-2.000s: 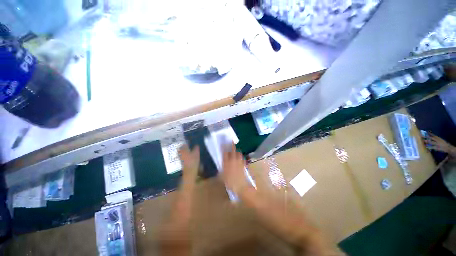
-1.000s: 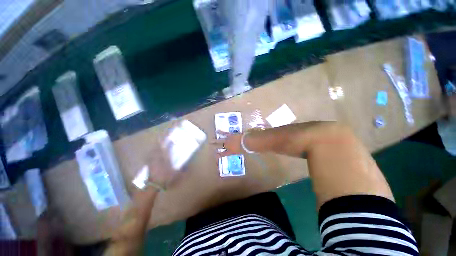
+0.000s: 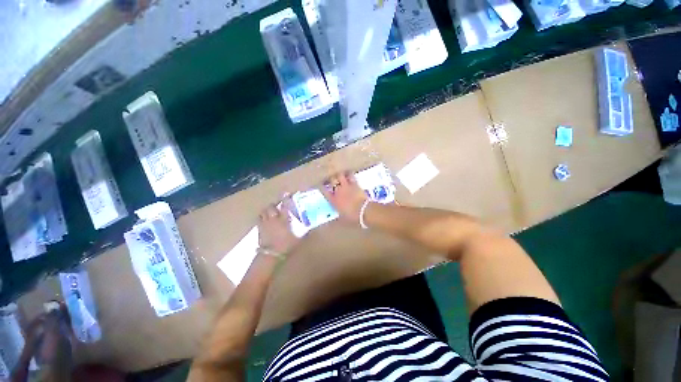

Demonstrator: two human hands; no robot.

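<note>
A flat pack with a pale blue piece (image 3: 314, 207) and small dark print at its right end lies across the cardboard in front of me. My right hand (image 3: 348, 197) grips it around the middle and covers that part. My left hand (image 3: 276, 228) is at its left end, with the fingertips by its edge. A white card (image 3: 241, 257) sticks out to the lower left from under my left hand; whether it touches the pack is hidden. A loose white square (image 3: 418, 173) lies just right of the pack.
A stack of filled packs (image 3: 160, 261) stands at left. Packs lie along the green conveyor (image 3: 224, 97) beyond the bench edge. A grey support (image 3: 362, 74) stands ahead. A blue square (image 3: 564, 135), small wrapped piece (image 3: 561, 172) and compartment tray (image 3: 614, 91) lie right. Another person's hands (image 3: 48, 336) are lower left.
The pack has turned from upright to slanting across the bench. My left hand has moved right to its end with the white card. The clear strip at right is gone.
</note>
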